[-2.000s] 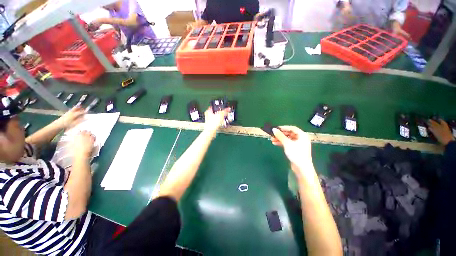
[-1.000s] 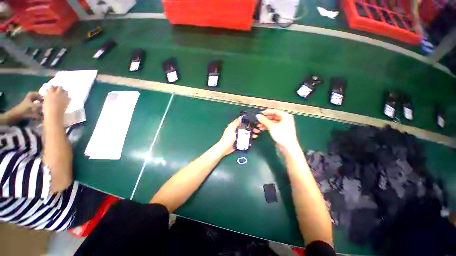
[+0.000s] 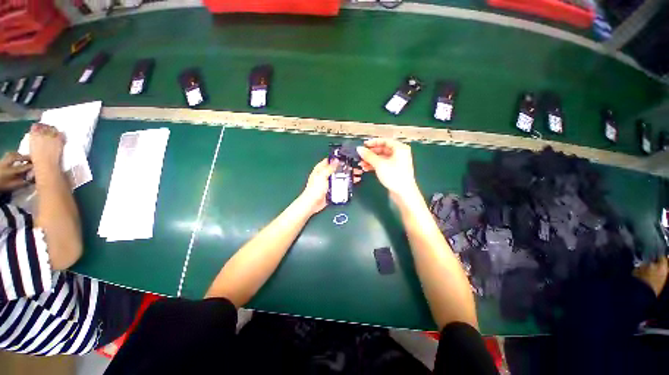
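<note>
My left hand (image 3: pixel 320 183) holds a black handset (image 3: pixel 340 179) upright above the green surface, with its white patch facing me. My right hand (image 3: pixel 386 162) pinches a small dark cover piece (image 3: pixel 349 151) at the handset's upper end; I cannot tell whether the piece is seated. A small whitish ring (image 3: pixel 340 219) lies just below the handset. A single dark cover piece (image 3: pixel 384 261) lies on the green surface nearer to me. A large heap of loose black and grey cover pieces (image 3: pixel 528 242) lies right of my right forearm.
A pale rail (image 3: pixel 293 123) crosses beyond my hands. Several handsets (image 3: pixel 259 86) lie on the far green strip. Long white sheets (image 3: pixel 136 183) lie to the left. A person in a striped sleeve (image 3: pixel 29 256) handles papers at the left. Another person's hand (image 3: pixel 651 275) is at the right edge.
Two seconds ago my left hand was at the handsets beyond the rail; it has since brought one back to my side. My right hand has brought its dark piece to the handset's top. The view has tilted down.
</note>
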